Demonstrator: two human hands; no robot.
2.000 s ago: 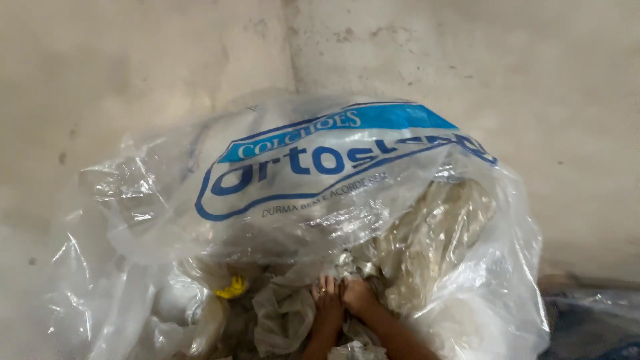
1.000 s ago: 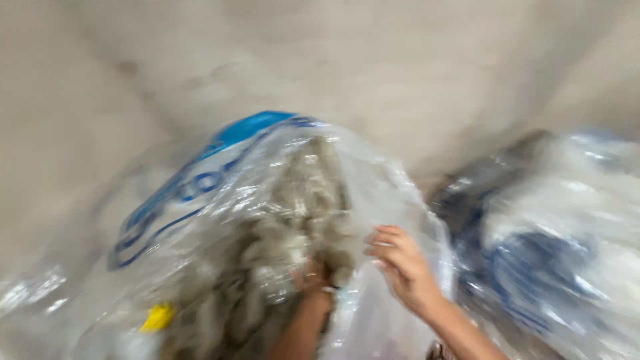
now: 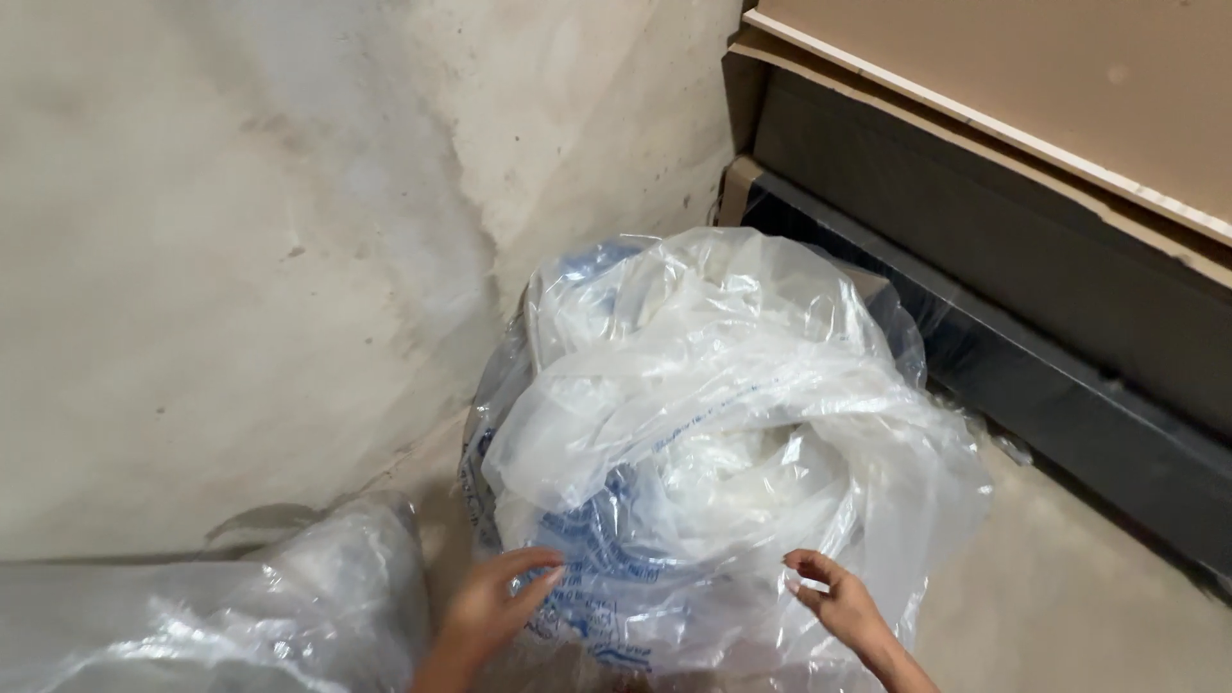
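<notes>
A large clear plastic bag (image 3: 731,366), stuffed with crumpled plastic film and bearing blue print, stands in the middle of the head view. My left hand (image 3: 500,602) is at its lower left side, thumb and fingers apart near the blue print; whether it pinches any film is unclear. On the lower right, my right hand (image 3: 833,597) is over the front of the same bag, its thumb and fingers curved with a gap between them. Both hands are close to the near rim of the bag.
Another clear plastic bag (image 3: 327,597) lies at the lower left. A stained pale wall (image 3: 289,269) rises behind. Large cardboard boxes (image 3: 1011,77) and a long black box (image 3: 1011,366) stand at the right, beside the bare floor (image 3: 1059,549).
The view has swung right, to another bag. Two seconds ago both hands were together inside the bag with the large blue print; now they are apart over the other one.
</notes>
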